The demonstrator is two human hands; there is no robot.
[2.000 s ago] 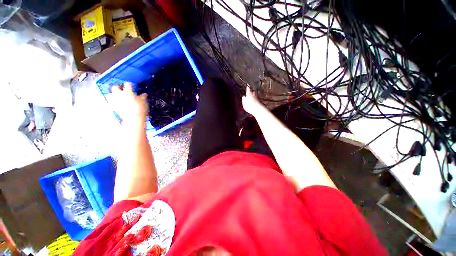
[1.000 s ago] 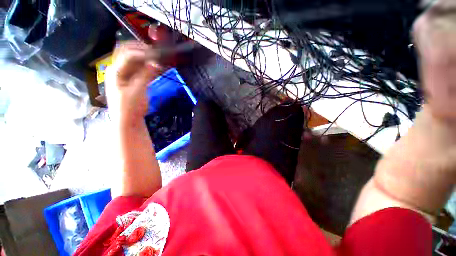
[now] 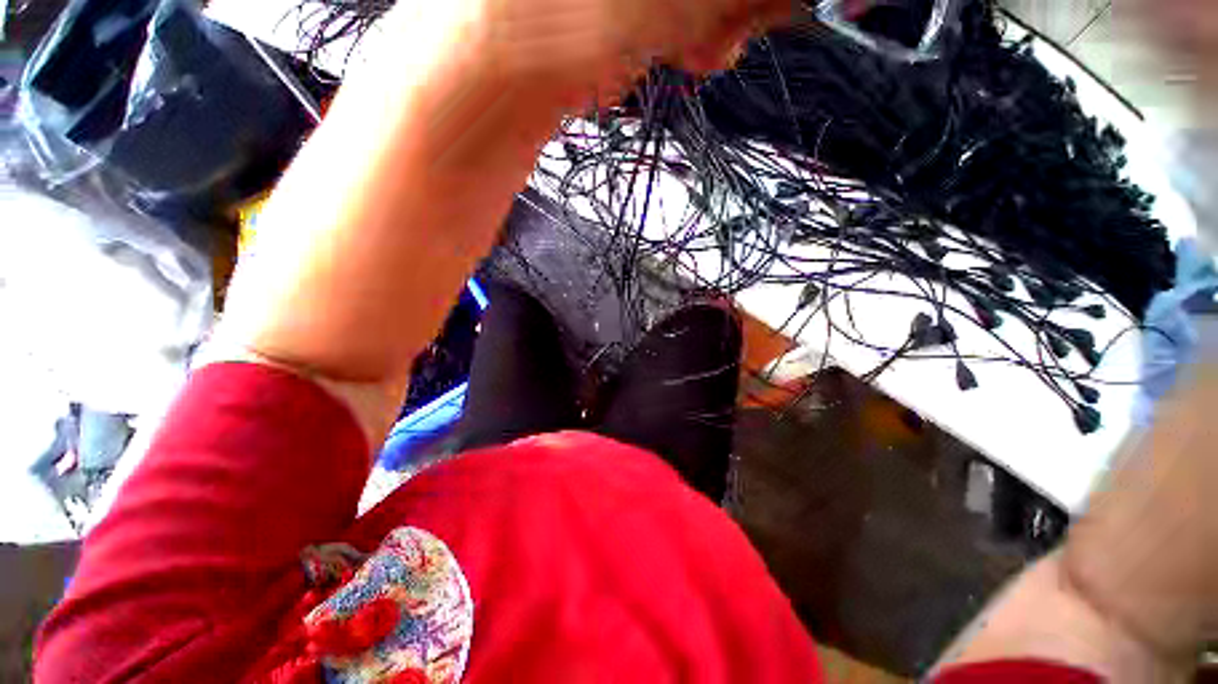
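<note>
The black cable pile (image 3: 935, 147) lies along the white table (image 3: 1022, 448), with loose leads and moulded connectors (image 3: 924, 329) spread toward the near edge. My left hand (image 3: 681, 30) is blurred at the top edge, over the pile's left part; my forearm crosses the upper left. Its fingers are not clear, and I cannot tell whether it holds a cable. My right forearm rises along the right edge. A blurred, cut-off part of my right hand (image 3: 1193, 38) shows in the top right corner; its fingers cannot be made out.
The large blue bin (image 3: 430, 430) is mostly hidden behind my left arm and leg. Clear plastic (image 3: 892, 30) lies on the pile. Light blue cloth (image 3: 1175, 327) is at the table's right end. A dark plastic-covered item (image 3: 200, 114) and pale plastic (image 3: 100, 287) are at left.
My left hand has moved from over the blue bin up and right to the cable pile. My right arm has swung from my lap to the right edge. The view has shifted toward the table.
</note>
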